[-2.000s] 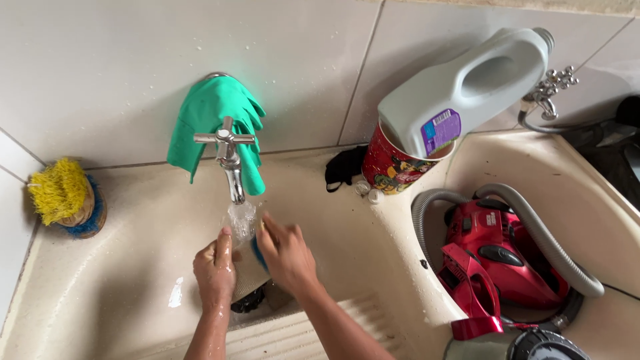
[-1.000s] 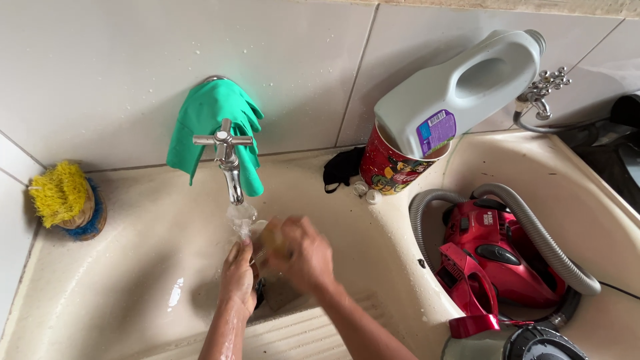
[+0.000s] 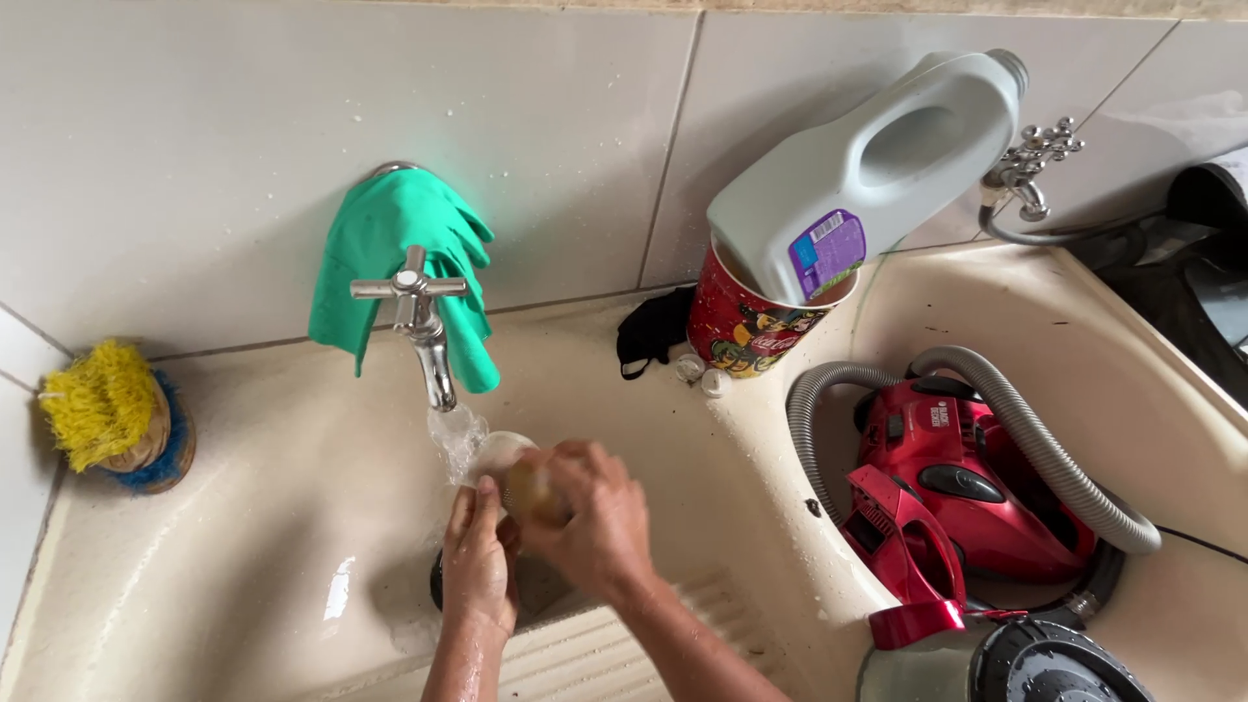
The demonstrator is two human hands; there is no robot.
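Water runs from a chrome cross-handle tap (image 3: 421, 322) into a cream laundry sink (image 3: 244, 546). Just below the spout, my left hand (image 3: 478, 556) grips a pale, rounded, wet part (image 3: 502, 453), whose exact kind I cannot tell. My right hand (image 3: 600, 507) is closed on a blurred, tan brush-like object (image 3: 536, 487) and holds it against that part. A dark thing (image 3: 437, 580) shows partly behind my left wrist, low in the sink. Green rubber gloves (image 3: 400, 244) hang over the tap's pipe.
Yellow and blue scrubbing brushes (image 3: 107, 409) stand at the left corner. A red bucket (image 3: 741, 322) holds a grey plastic jug (image 3: 868, 175), beside a black cloth mask (image 3: 653, 331). The right basin contains a red vacuum cleaner (image 3: 975, 487) with its hose; a clear dust container (image 3: 916, 663) is nearer.
The pale part is now visible under the running water between my hands. My right hand has shifted about beside my left, and the tan object in it shows where a blue edge showed two seconds ago.
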